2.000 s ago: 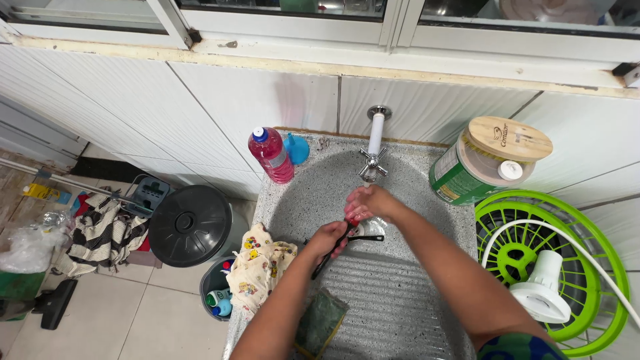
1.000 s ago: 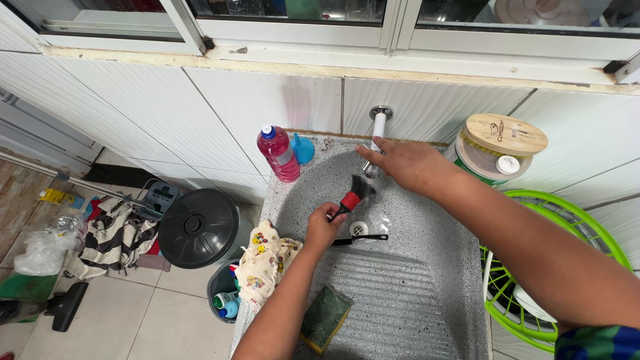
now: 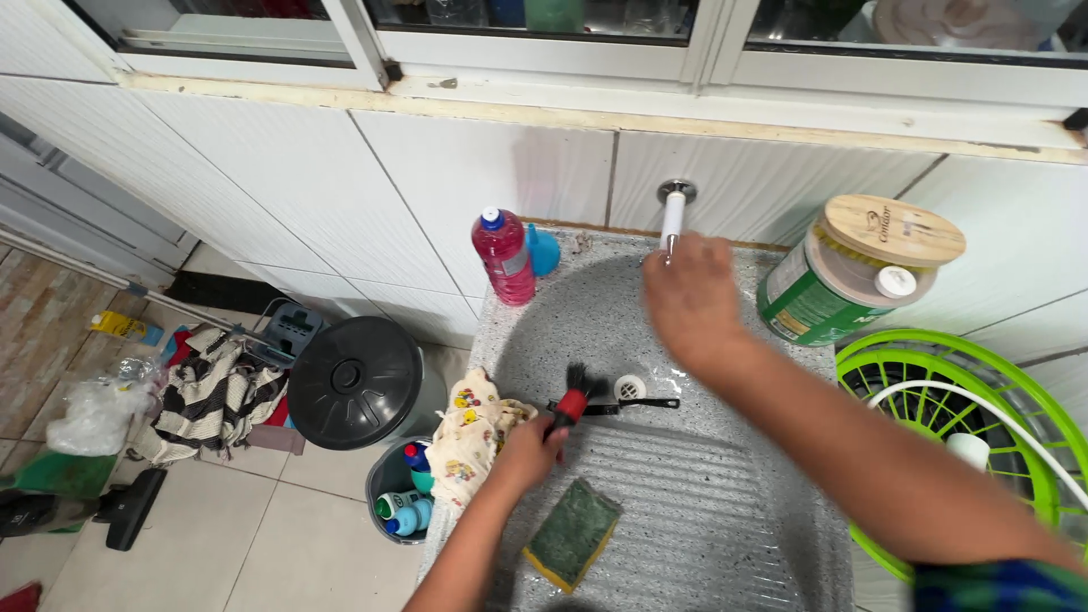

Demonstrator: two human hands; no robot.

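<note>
My left hand (image 3: 529, 455) holds a round brush with black bristles and a red collar (image 3: 571, 405) over the grey speckled sink (image 3: 586, 314). My right hand (image 3: 695, 293) is closed over the handle of the wall tap (image 3: 672, 217). Below the brush, a slim black-handled tool (image 3: 650, 403) lies by the drain (image 3: 629, 388); its kind is unclear. On the ribbed washboard rests a green and yellow scouring sponge (image 3: 574, 531). A patterned cloth (image 3: 472, 433) drapes over the sink's left edge, beside my left hand.
A pink liquid bottle (image 3: 506, 259) and blue funnel-like piece (image 3: 542, 251) stand at the back left. At right is a green tub (image 3: 807, 293) with a wooden scrubbing brush (image 3: 892, 228) on top. Left are a lidded black bin (image 3: 355, 382) and a bucket of bottles (image 3: 374, 497); right, a green fan grille (image 3: 901, 344).
Two seconds ago both hands were together over the basin. My right hand has gone up to the tap, while my left hand has moved lower and to the left with the brush.
</note>
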